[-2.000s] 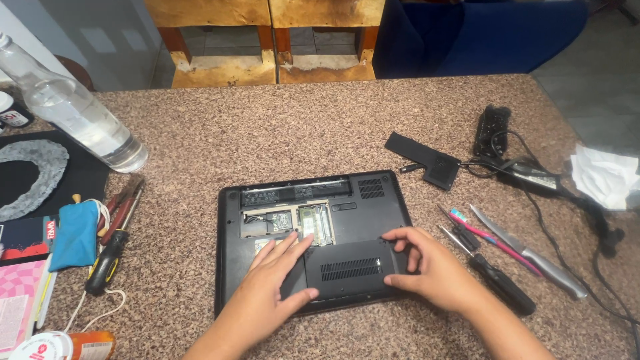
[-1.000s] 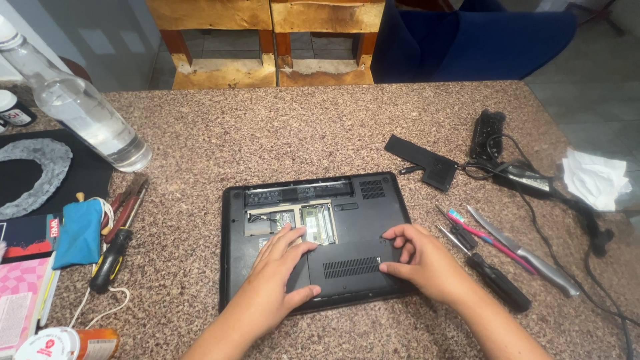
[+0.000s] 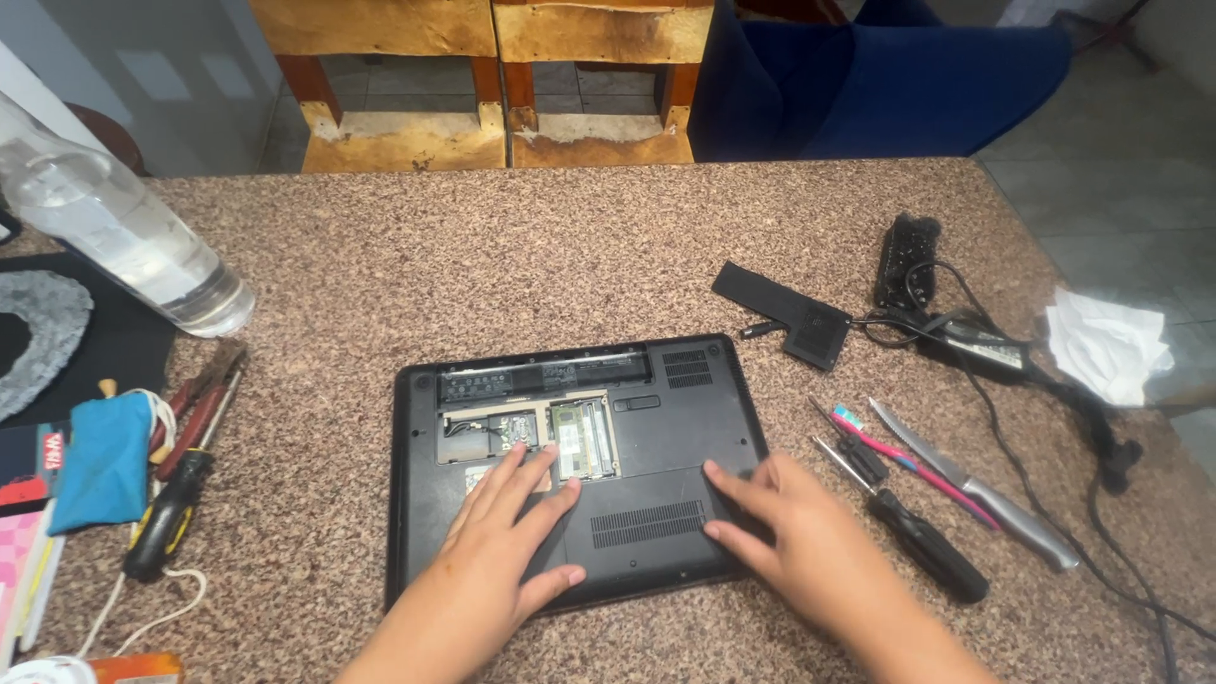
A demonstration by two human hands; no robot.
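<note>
A black laptop (image 3: 665,427) lies upside down on the speckled stone tabletop. Its open bay shows a memory module (image 3: 573,442) and some wiring, and the long slot at its far edge is uncovered. My left hand (image 3: 494,551) rests with spread fingers on the left and middle of the underside, just below the bay. On the right, the fingertips of my right hand (image 3: 788,532) touch a flat panel with vent slots (image 3: 648,524), which sits in the underside. Neither hand grips anything. A loose black cover (image 3: 788,313) lies beyond the laptop's right corner.
Right of the laptop are a screwdriver (image 3: 926,546), a toothbrush (image 3: 917,464), a serrated knife (image 3: 978,489), a power adapter (image 3: 978,344) with cables and crumpled white paper (image 3: 1110,347). At left stand a glass bottle (image 3: 142,237), pliers, another screwdriver (image 3: 171,513) and a blue pouch (image 3: 103,461).
My right hand's fingers have shifted left and toward the middle of the vented panel; that panel, slightly raised and askew two seconds ago, now lies flatter. The left hand stays nearly where it was.
</note>
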